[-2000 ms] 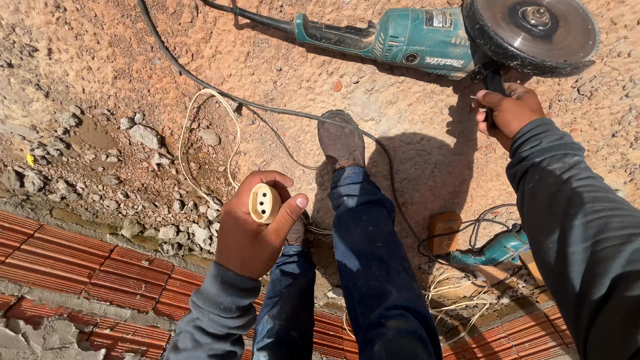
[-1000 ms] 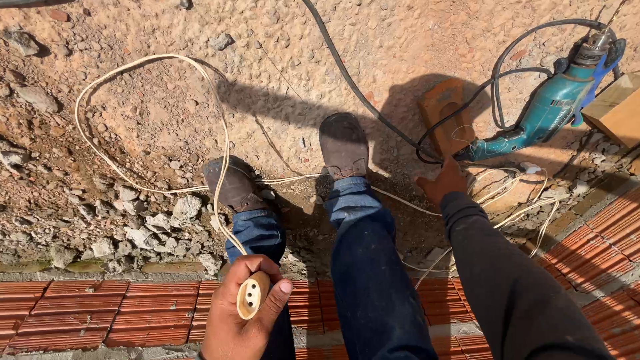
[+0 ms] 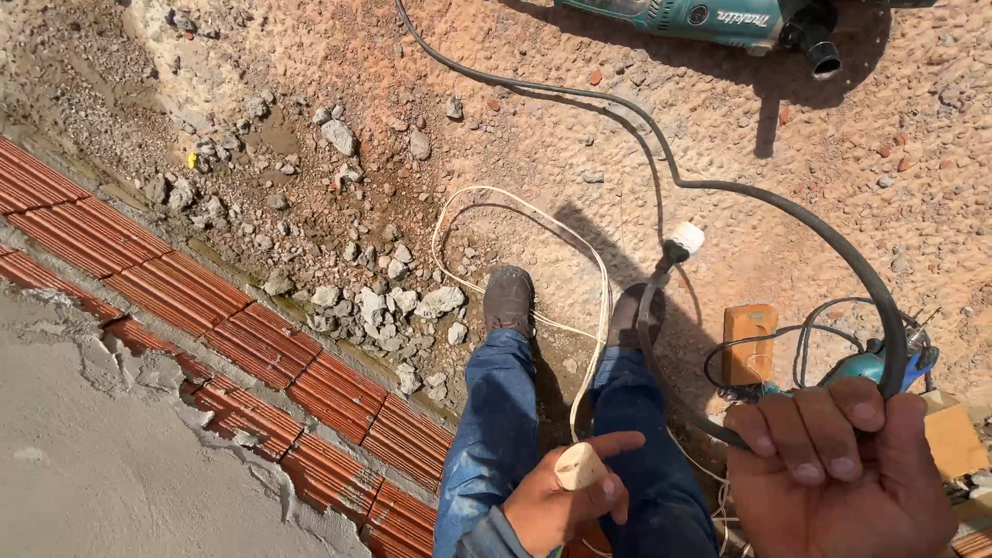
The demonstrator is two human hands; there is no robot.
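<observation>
My left hand (image 3: 570, 492), low in the middle, holds a cream electrical socket (image 3: 580, 466) whose pale cord (image 3: 601, 310) loops over the ground. Close to the camera at the lower right, my right hand (image 3: 833, 465) is closed on a thick black power cable (image 3: 841, 248). This cable curves back to a black plug with a white end (image 3: 685, 240), which hangs above my right shoe, apart from the socket. Part of a teal Makita angle grinder (image 3: 697, 19) lies at the top right; its disc is out of view.
A teal drill (image 3: 860, 366), partly hidden by my right hand, lies beside an orange brick piece (image 3: 749, 343) and a yellowish block (image 3: 957, 442). Broken rubble (image 3: 372, 306) lies left of my shoes. Ribbed red hollow bricks (image 3: 263, 341) and grey mortar (image 3: 139, 457) fill the lower left.
My right hand has let go of the grinder, reached down near the drill, and now grips the black cable. The plug with the white end has come into view. The socket stays in my left hand.
</observation>
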